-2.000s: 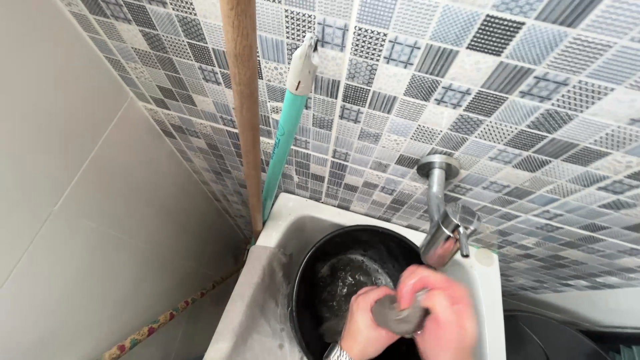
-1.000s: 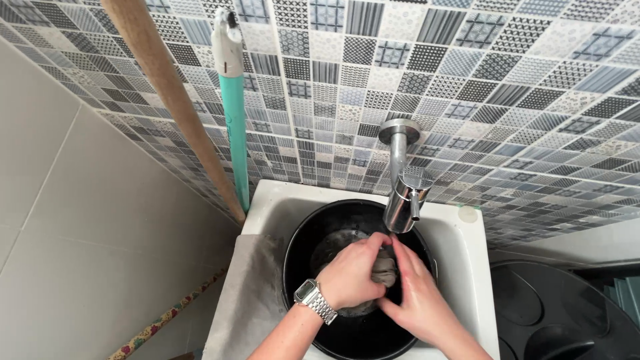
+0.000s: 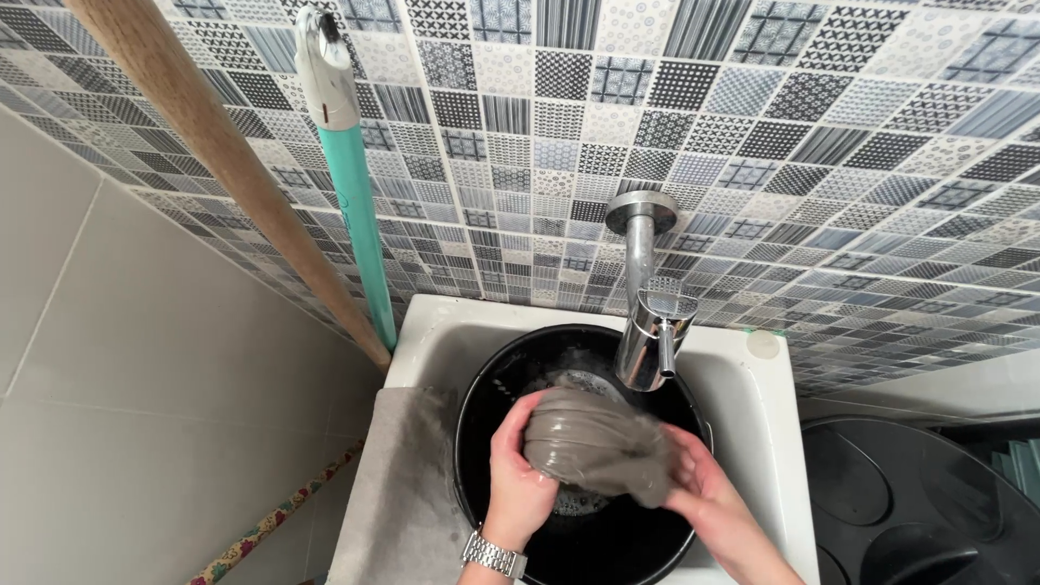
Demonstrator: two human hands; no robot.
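Observation:
A wet grey cloth [image 3: 597,447], bunched and partly blurred, is held between my two hands above a black bucket [image 3: 479,398]. My left hand [image 3: 520,467], with a metal watch at the wrist, grips the cloth's left end. At the cloth's right end my right hand [image 3: 703,479] has its fingers around the edge, partly hidden behind it. Soapy water [image 3: 581,504] with bubbles shows in the bucket, which stands in a white sink [image 3: 756,390]. A chrome tap [image 3: 646,341] reaches out over the bucket's back rim.
Another grey cloth [image 3: 398,479] drapes over the sink's left side. A wooden pole [image 3: 236,171] and a turquoise handle [image 3: 353,211] lean at the tiled wall. A floral-patterned pole [image 3: 276,520] lies lower left. A black lid [image 3: 902,487] is at the right.
The cloth was squeezed small between my hands low in the bucket; now it is raised and spread wider, with my hands farther apart.

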